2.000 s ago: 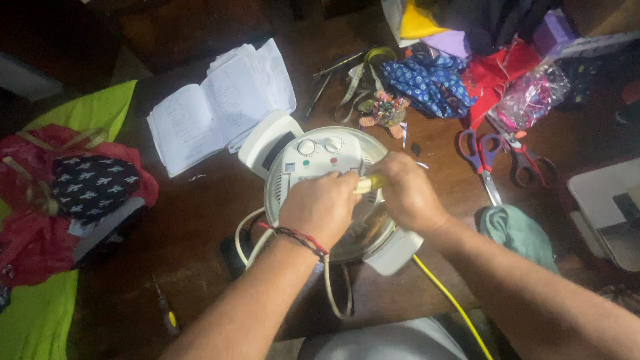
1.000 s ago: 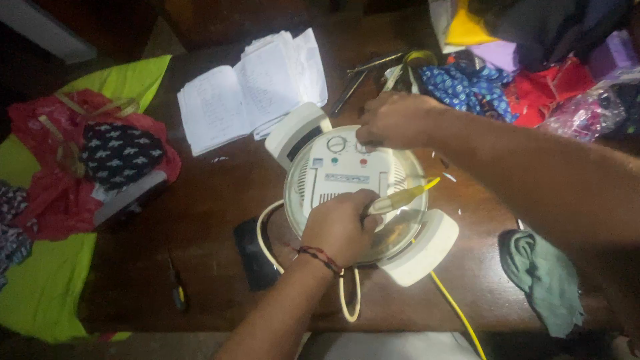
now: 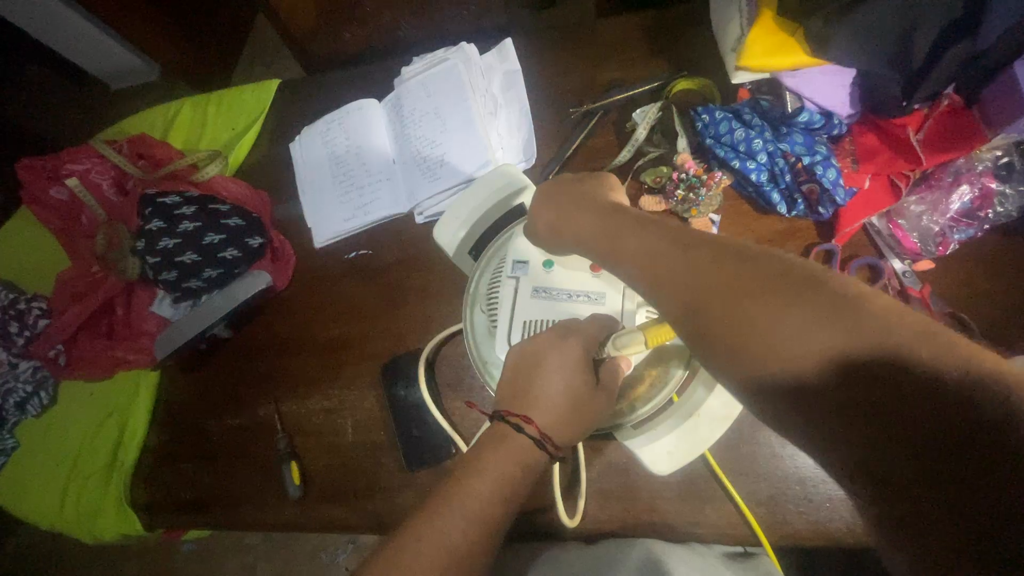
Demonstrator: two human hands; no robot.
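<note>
A round white countertop appliance (image 3: 560,300) with a glass lid, vents and two small indicator lamps stands on the dark wooden table, its side handles pointing to the upper left and lower right. My left hand (image 3: 560,376), with a red and black cord bracelet on the wrist, grips a pale plug connector (image 3: 628,342) joined to a yellow one (image 3: 660,334) above the lid. My right hand (image 3: 572,210) reaches across to the appliance's upper edge, its fingers curled over the place where a knob showed earlier; the fingertips are hidden. A yellow cable (image 3: 740,496) trails below.
An open notebook (image 3: 360,164) lies behind the appliance. A screwdriver (image 3: 290,464) and a black phone-like slab (image 3: 412,408) are at the left front. Red and green cloths (image 3: 72,456) lie far left; scissors (image 3: 892,260), a measuring tape (image 3: 640,136) and blue printed fabric (image 3: 772,160) are right.
My right hand has left the yellow connector and moved to the appliance's upper edge, over the knobs. My left hand still holds the plug connector above the lid.
</note>
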